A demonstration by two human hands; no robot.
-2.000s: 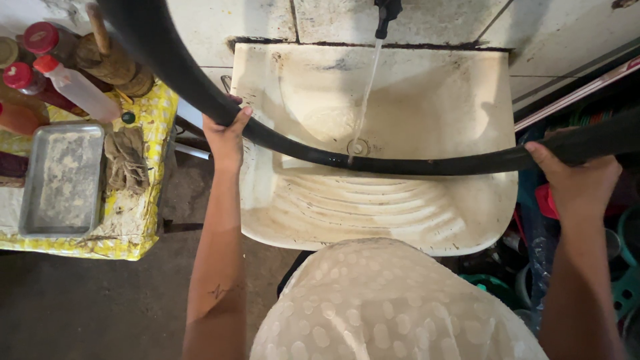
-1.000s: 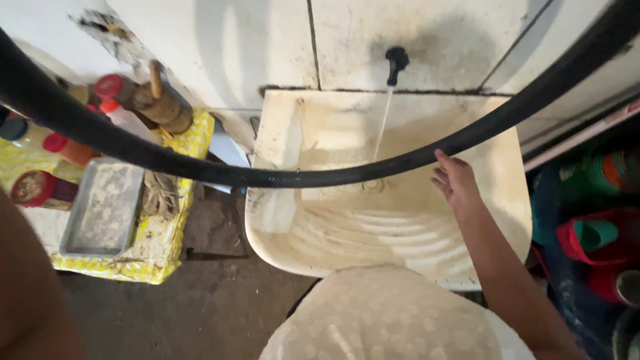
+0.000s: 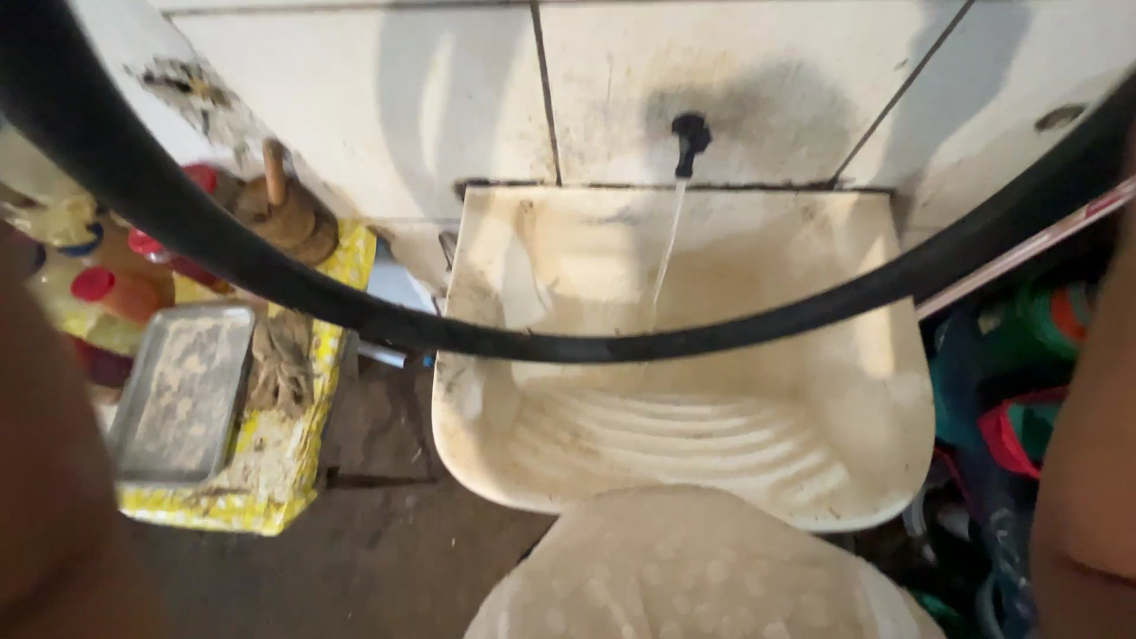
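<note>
A black rubber tire or tube (image 3: 568,348) curves across the whole head view, over a cream sink with a ribbed washboard (image 3: 674,426). Both its ends run out of the frame at the upper left and upper right. Forearms show blurred at the left and right edges, but both my hands lie outside the picture, so their hold on the black loop cannot be seen. Water runs in a thin stream from a black tap (image 3: 690,142) on the wall down into the basin, passing behind the loop.
To the left, a table with a yellow patterned cover (image 3: 293,479) bears a metal tray (image 3: 186,390), a crumpled brown cloth or glove (image 3: 282,364), bottles with red caps and a wooden mortar (image 3: 280,217). Colored plastic containers (image 3: 1021,430) crowd the right side, below a pale rail (image 3: 1029,248).
My hands, seen on the black loop two seconds ago, have gone out of view. My right hand was touching the loop near its middle one second ago. The view has shifted to show more wall.
</note>
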